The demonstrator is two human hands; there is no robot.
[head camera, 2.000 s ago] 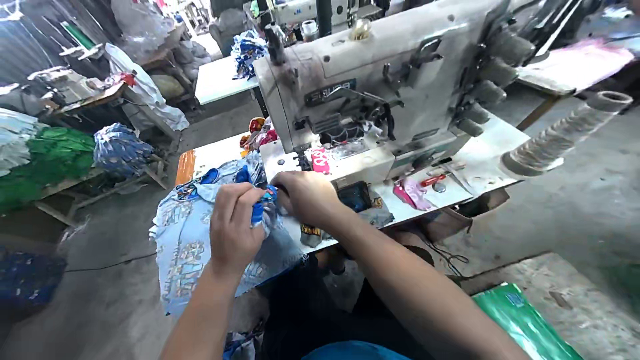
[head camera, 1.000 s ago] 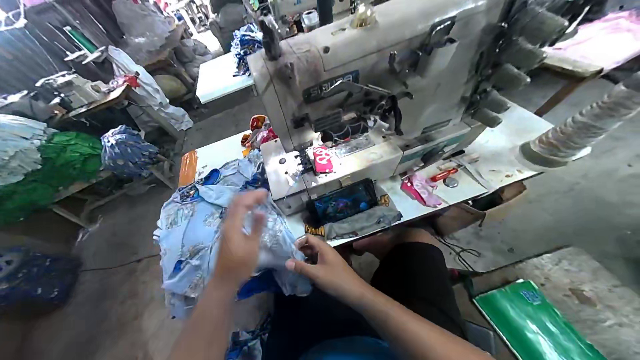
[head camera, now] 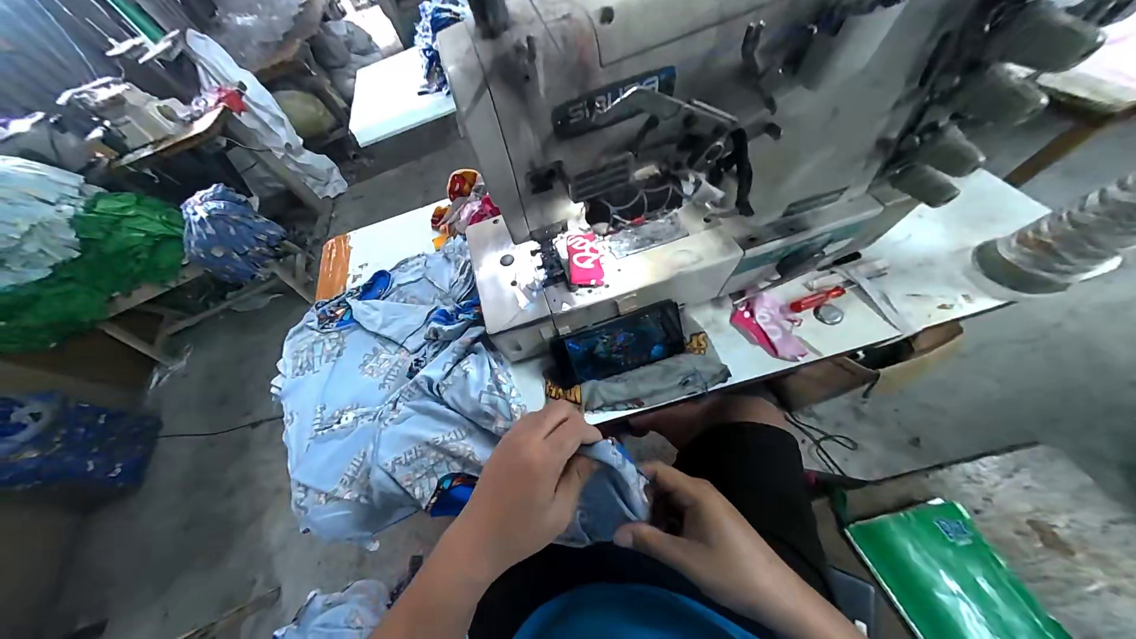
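My left hand [head camera: 541, 466] and my right hand [head camera: 688, 524] pinch a piece of light blue printed fabric [head camera: 612, 497] between them, low in front of my lap. A pile of the same light blue printed garments [head camera: 382, 408] lies over the table's left end and hangs off its edge. Beyond my hands stands an industrial sewing machine [head camera: 621, 71], with a pink and white cloth scrap [head camera: 585, 259] at its needle area. A phone [head camera: 621, 342] with a lit screen leans against the machine bed, on a folded grey cloth [head camera: 657, 380].
Scissors [head camera: 874, 297], a red-handled tool [head camera: 816, 299] and a pink cloth [head camera: 770, 327] lie on the table's right side. A large thread cone [head camera: 1056, 240] stands farther right. Below are an open cardboard box [head camera: 914, 359] and a green plastic package [head camera: 954, 568]. Fabric heaps [head camera: 115, 257] fill the left background.
Both hands have moved from beside the machine bed down to my lap, with fabric between them. The phone, covered in the oldest frame, shows now. The view has moved closer to the table.
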